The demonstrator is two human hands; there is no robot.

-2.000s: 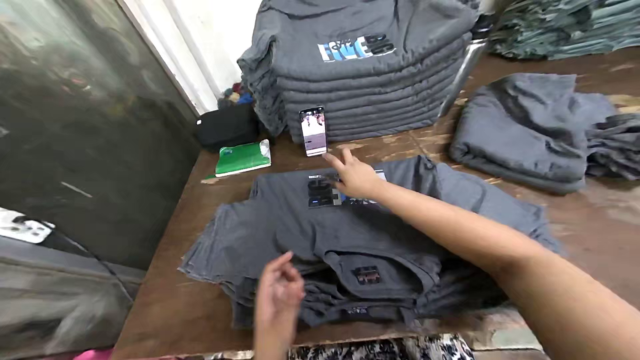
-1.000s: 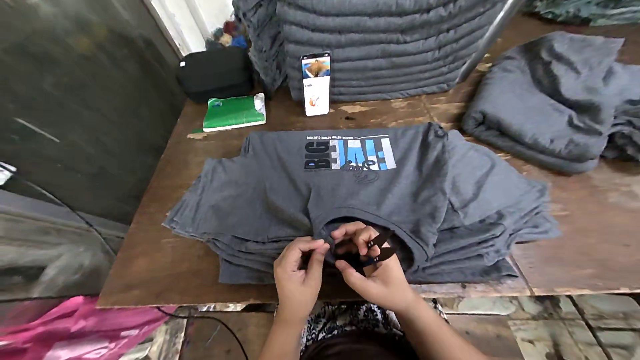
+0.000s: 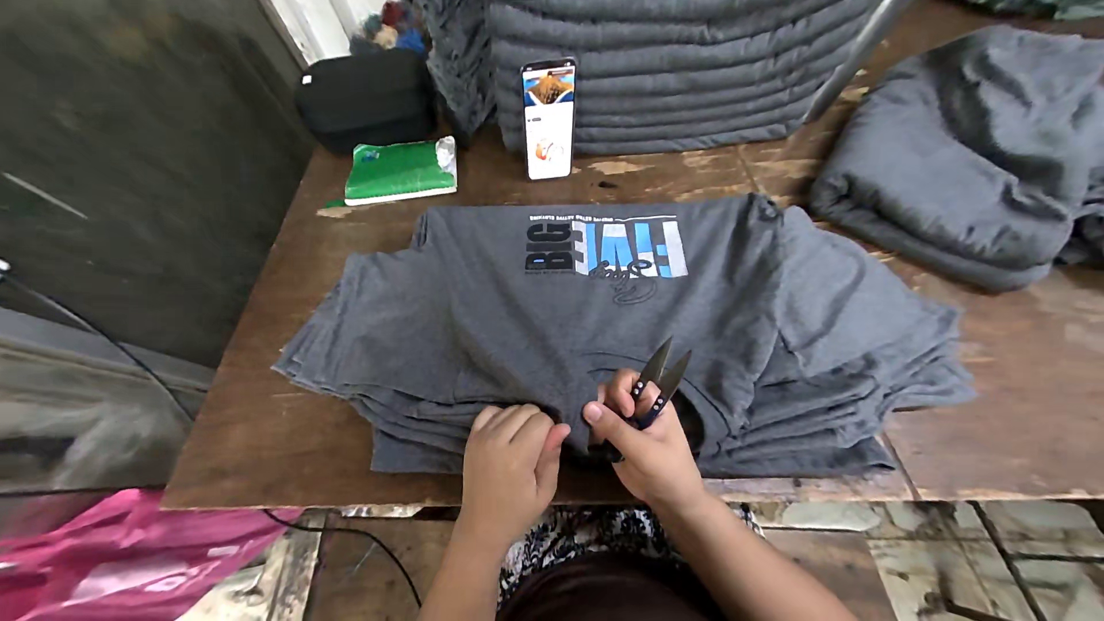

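A pile of grey T-shirts lies on the wooden table, the top one bearing a black, white and blue chest print, its neckline toward me. At that neckline my right hand grips a pair of thread snips, their two blades apart and pointing up and away. Just left of it, my left hand has its fingers curled on the shirt's near edge and pinches the grey fabric. The fingertips of both hands are partly hidden in the cloth.
Behind the shirts, a lit smartphone leans upright against a tall stack of folded grey garments. A green booklet and a black case are at the back left. Folded grey cloth lies at right; a pink bag is below.
My right hand has gone from touching near the phone to the shirt's neckline, where it now holds the snips. My left hand has come onto the shirt's near edge. The view has tilted down.
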